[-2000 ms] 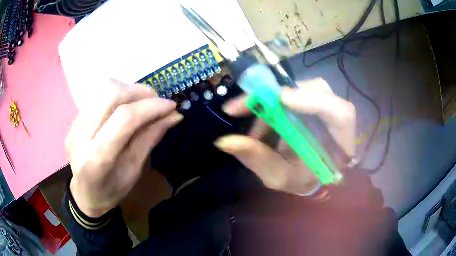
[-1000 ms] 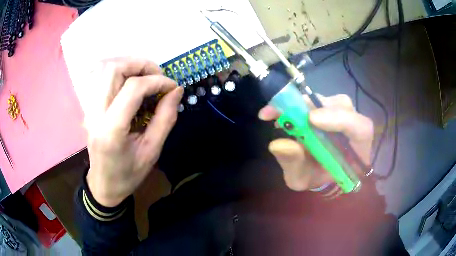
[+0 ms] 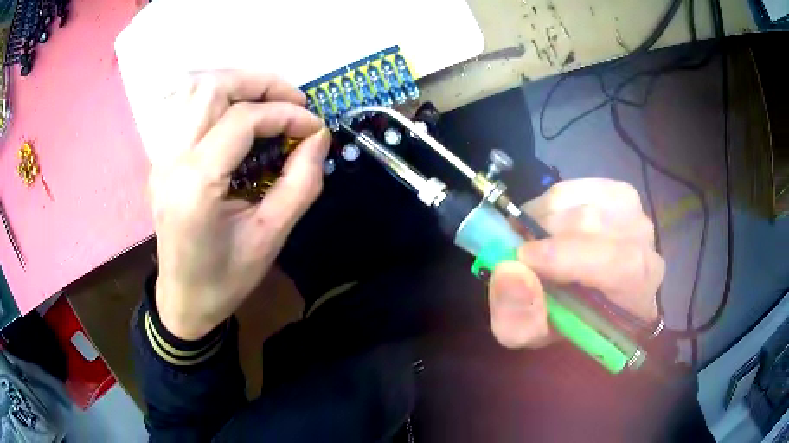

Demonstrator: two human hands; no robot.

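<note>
The PCB panel [image 3: 368, 84], blue with yellow, lies along the front edge of the white pad [image 3: 303, 30]. Round silver-white components [image 3: 350, 151] sit along its near edge. My left hand [image 3: 229, 190] covers the panel's left part; thumb and forefinger are pinched at its near edge, and what they grip is hidden. Dark and yellow parts show under that palm. My right hand [image 3: 580, 260] holds the green and clear soldering iron [image 3: 562, 316]. Its barrel points up-left, with the tip at the panel's near edge beside my left fingertips. The bent solder feed tube [image 3: 424, 138] curves to the tip.
The pink mat [image 3: 78, 173] at left holds a pile of yellow components [image 3: 28, 164], thin dark tweezers [image 3: 12, 235] and black knobbly strips [image 3: 35, 30]. Black cables [image 3: 619, 104] loop at right. A red object [image 3: 73, 346] shows below the mat.
The iron first moved right, then its tip came down to the panel's near edge beside my left fingers. My left hand and the panel have shifted slightly right in view.
</note>
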